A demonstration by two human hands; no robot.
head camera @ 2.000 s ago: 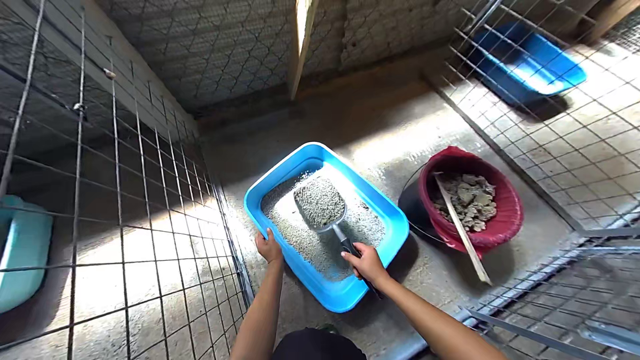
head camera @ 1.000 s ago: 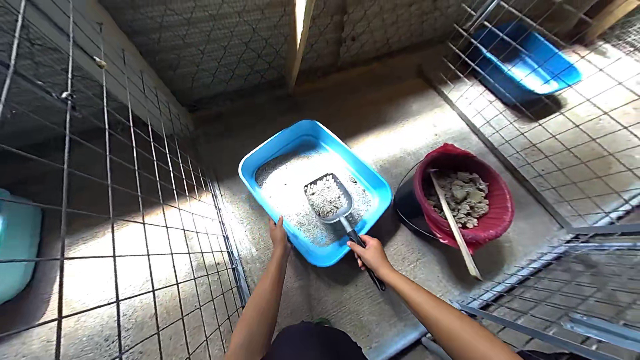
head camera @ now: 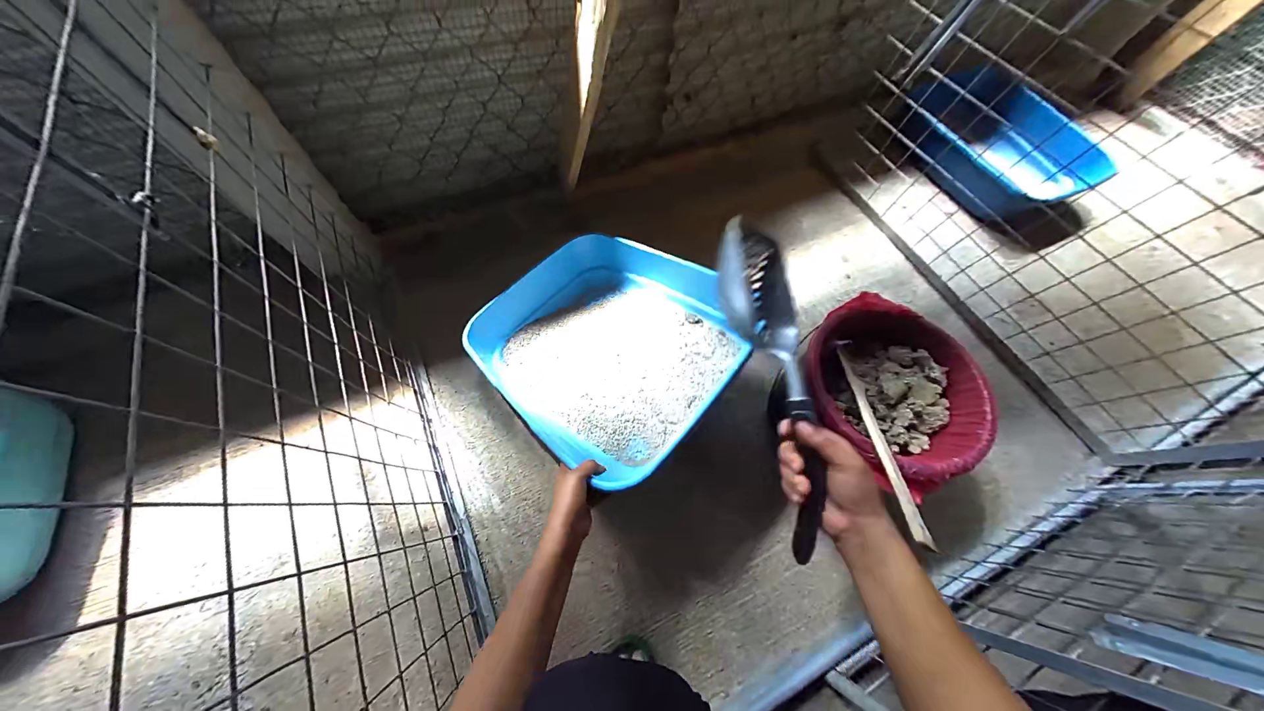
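My left hand [head camera: 576,499] grips the near rim of a blue plastic litter tray [head camera: 538,430], which holds pale granular litter [head camera: 617,365]. In my right hand [head camera: 829,474] is the black handle of a slotted metal litter scoop [head camera: 765,286]. The scoop is raised and tilted on its side between the tray and a bucket lined with a dark red bag [head camera: 963,395]; it is blurred, and whether anything lies in it I cannot tell. Clumped litter [head camera: 904,395] fills part of the bucket, and a wooden stick [head camera: 884,449] leans across its near rim.
A wire mesh panel [head camera: 286,434] stands at left, with a pale green plastic container [head camera: 30,484] behind it. Another mesh panel [head camera: 1116,326] at right has a second blue tray [head camera: 1007,148] beyond it. A wooden post [head camera: 585,99] stands against the back wall.
The scoop, which held clumps over the litter, has moved up and right out of the tray, toward the bucket, and turned on its side. My left hand has stayed at the tray's rim.
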